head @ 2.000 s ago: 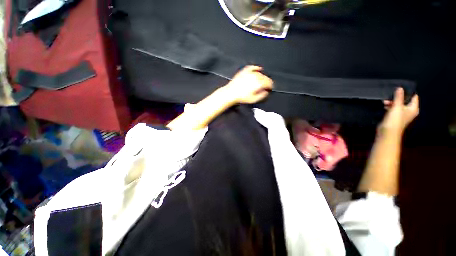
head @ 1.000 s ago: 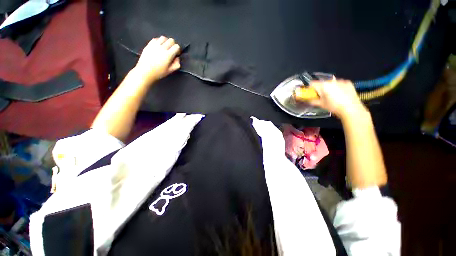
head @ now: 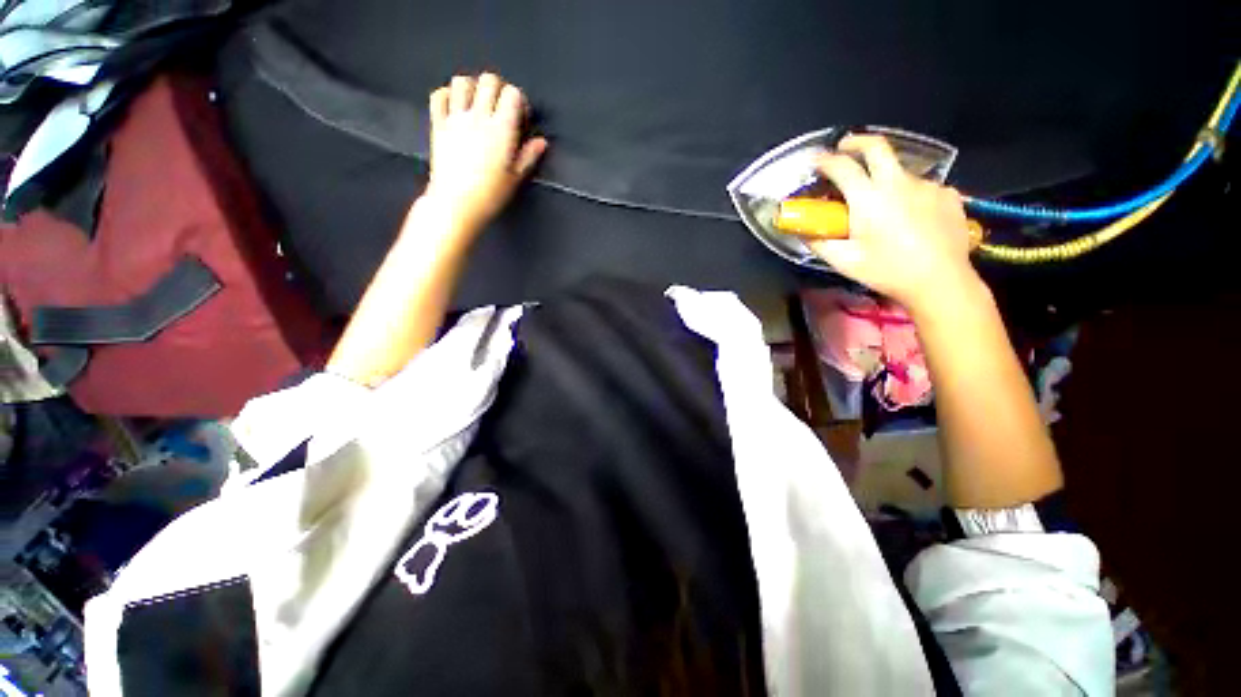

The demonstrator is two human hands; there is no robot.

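Observation:
A long, narrow dark fabric strip (head: 619, 184) with a pale lower edge lies across the black table cover (head: 653, 68), running from the upper left to beneath the iron. My left hand (head: 479, 143) rests on the strip left of centre, fingers spread and pointing away from me. My right hand (head: 891, 218) is closed around the yellow-orange handle of the steam iron (head: 785, 177). The iron's pointed silver plate lies over the strip with its tip to the left. The strip's part under the iron is hidden.
A blue hose (head: 1089, 214) and a yellow hose (head: 1075, 251) run from the iron to the upper right. A red block (head: 177, 327) at left carries a dark band (head: 129, 311) and a heap of black and pale pieces (head: 61, 82). A pink item (head: 871, 341) sits below the table edge.
My right hand left the strip's right end and took hold of the iron, now on the strip. My left hand moved left, then slightly back right. The strip's bunched part now lies flatter.

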